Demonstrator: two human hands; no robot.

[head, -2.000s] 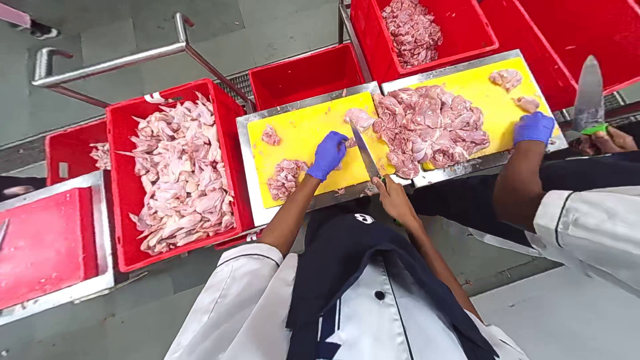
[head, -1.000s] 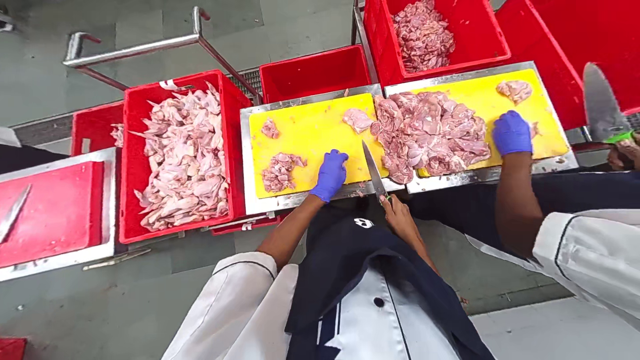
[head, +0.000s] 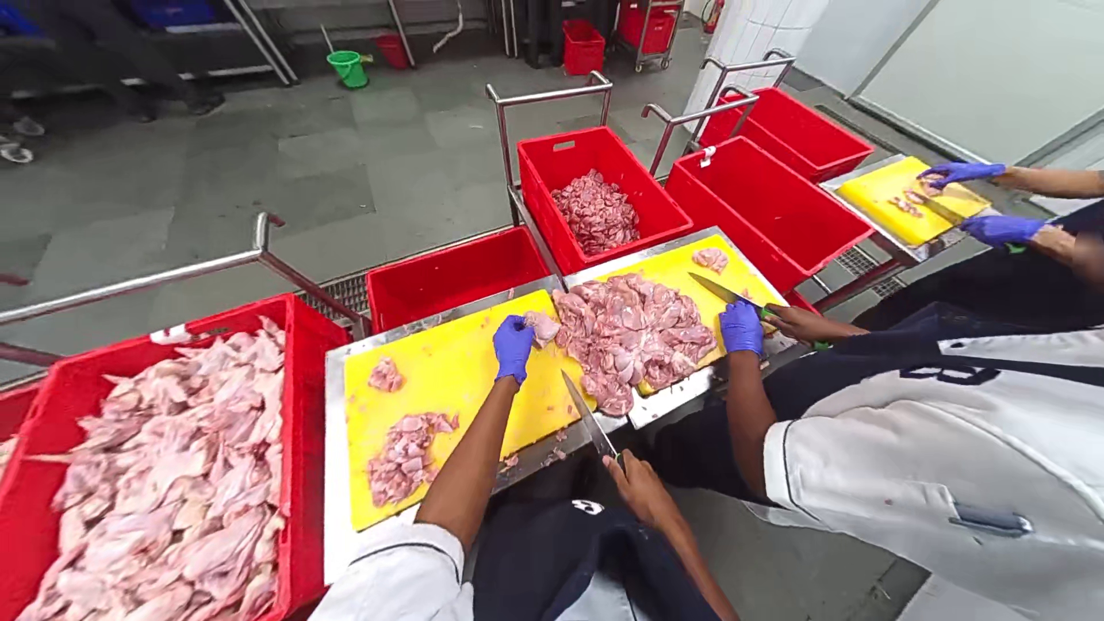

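My left hand, in a purple glove, has its fingers on a piece of raw chicken at the right side of a yellow cutting board. Below it my bare right hand grips a knife, its blade pointing up and left over the board's lower right edge. A big pile of raw chicken meat lies just to the right. On the left of the board are a heap of small cut pieces and a single small piece.
A red crate of chicken stands left; another red crate holds cut meat behind the boards. A red bin is behind my board. A co-worker's gloved hand and knife are close on the right. Another person cuts farther right.
My left hand has moved up the board to the chicken piece, where a second ago it lay lower with nothing in it. The view has tilted up and right.
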